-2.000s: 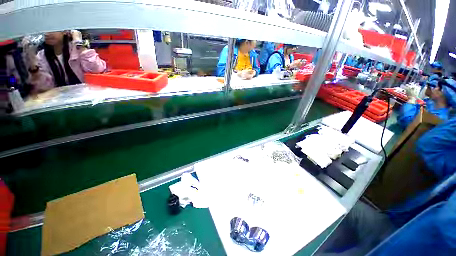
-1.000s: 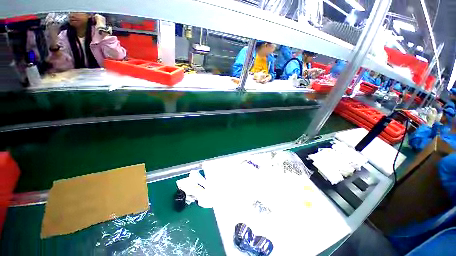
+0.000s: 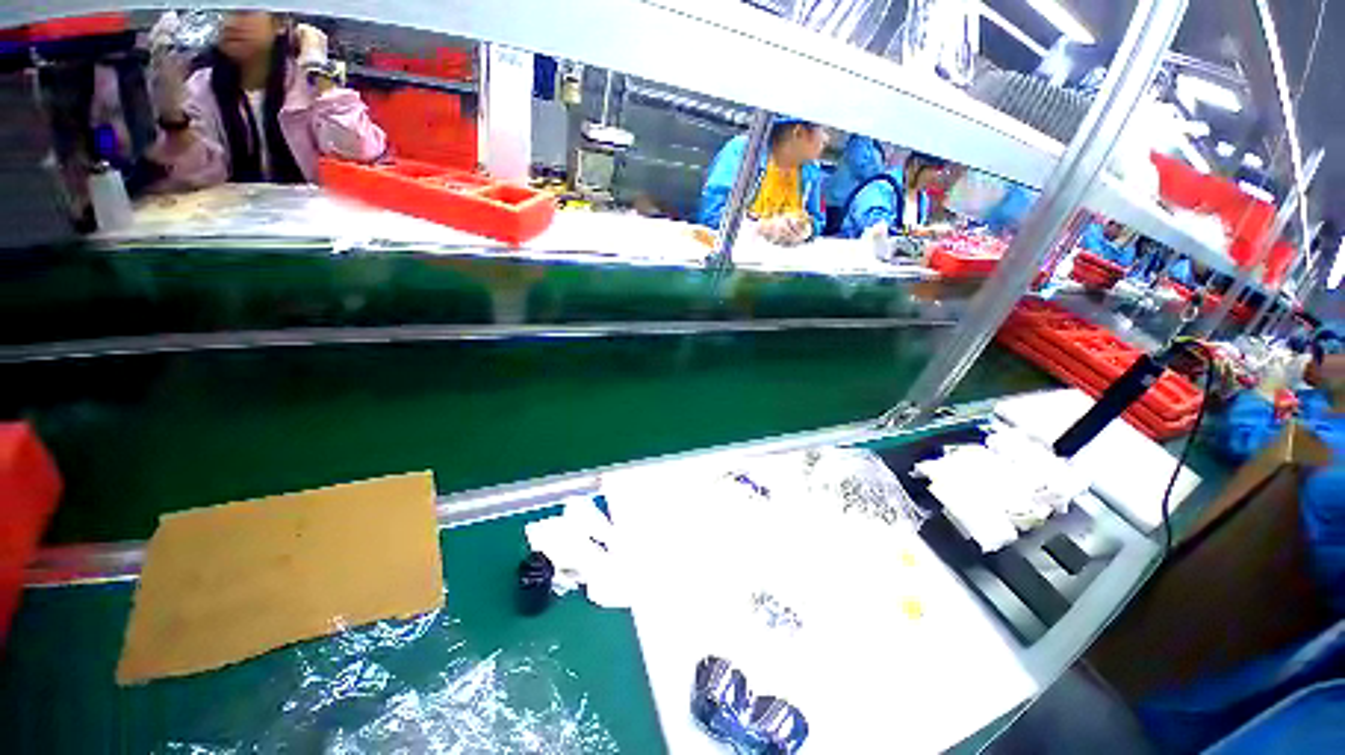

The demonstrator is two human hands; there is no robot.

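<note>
Neither of my hands is in the picture. A shiny chrome part point(image 3: 748, 711) with two rounded lobes lies on the white sheet point(image 3: 841, 634) near the bottom edge of the view. Small dark bits point(image 3: 776, 611) lie above it on the sheet. A clear bag with small grey pieces point(image 3: 870, 487) lies at the sheet's far right corner. A crumpled white cloth point(image 3: 580, 546) touches the sheet's left side, with a small black bottle or cap point(image 3: 536, 581) beside it. Crinkled clear film point(image 3: 443, 715) lies on the green bench.
A cardboard sheet point(image 3: 288, 572) lies at left beside a red tray edge point(image 3: 22, 502). A green conveyor point(image 3: 443, 398) runs behind. At right are a metal frame with white cloths point(image 3: 1003, 484), a black screwdriver-like tool point(image 3: 1109, 406), stacked red trays point(image 3: 1099, 362) and a blue-sleeved person. People sit across the line.
The view has turned, so the scene sits somewhat differently in the frame. The chrome part, cardboard and cloth keep their places on the bench.
</note>
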